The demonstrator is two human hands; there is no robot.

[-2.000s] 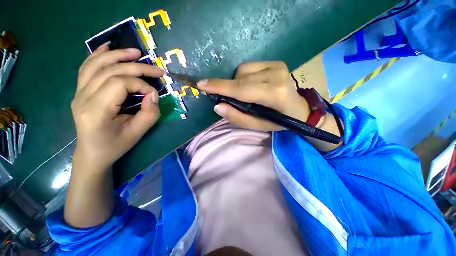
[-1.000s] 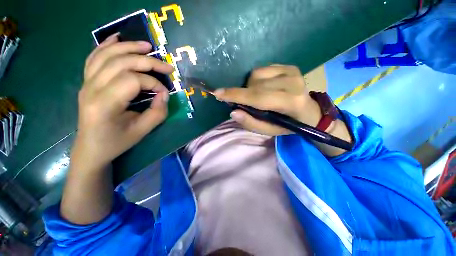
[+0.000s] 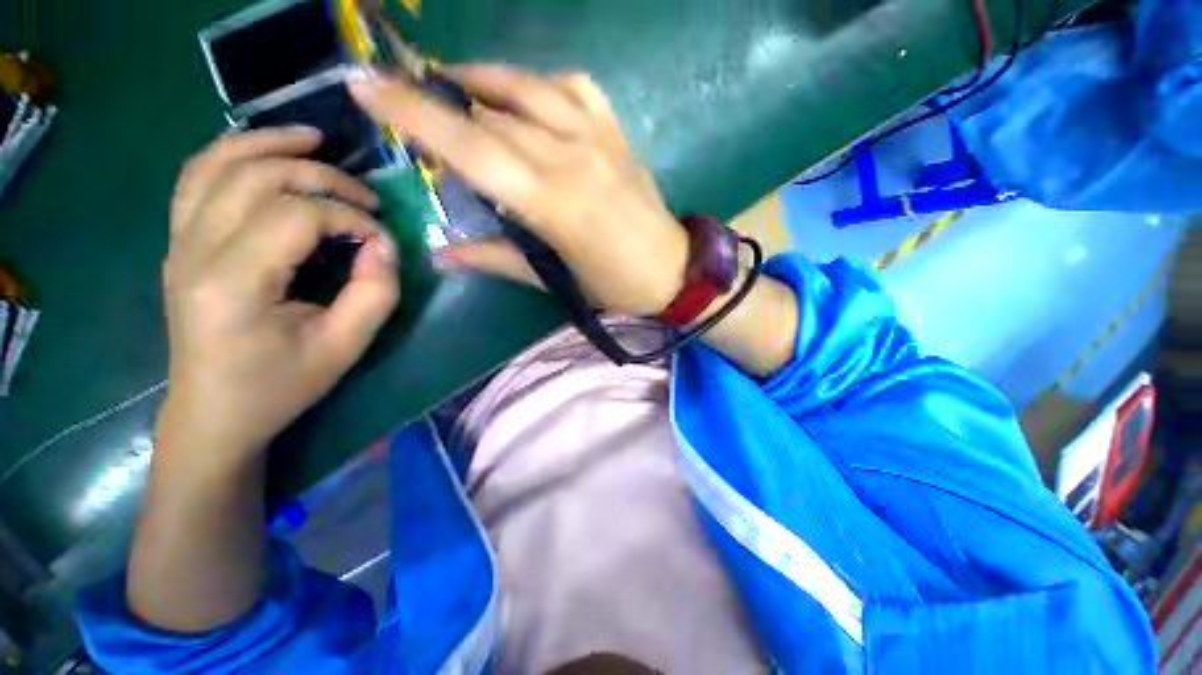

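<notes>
A black display screen with a pale frame (image 3: 277,50) lies at the top of the row, and a second screen (image 3: 327,116) is partly under my left hand. My left hand (image 3: 270,270) curls over the row's lower end, thumb near the fingers; whether it pinches anything does not show. A green circuit board (image 3: 405,198) shows beside its fingers. My right hand (image 3: 547,178), blurred, holds the black soldering iron (image 3: 543,261) across the boards' right side. The iron's tip points up toward the orange flex strip (image 3: 356,29) at the top screen; contact cannot be made out.
The boards lie on a shiny green mat (image 3: 738,106). Stacked screens (image 3: 19,317) stand at the left edge. A thin pale wire (image 3: 86,422) runs to behind my left wrist. Dark cables (image 3: 982,66) hang at the bench's right edge, near a blue-clad person (image 3: 1068,119).
My right hand with the iron has moved left and up, from the lower boards to the upper part of the row. My left hand has shifted slightly, uncovering more of the screens and board.
</notes>
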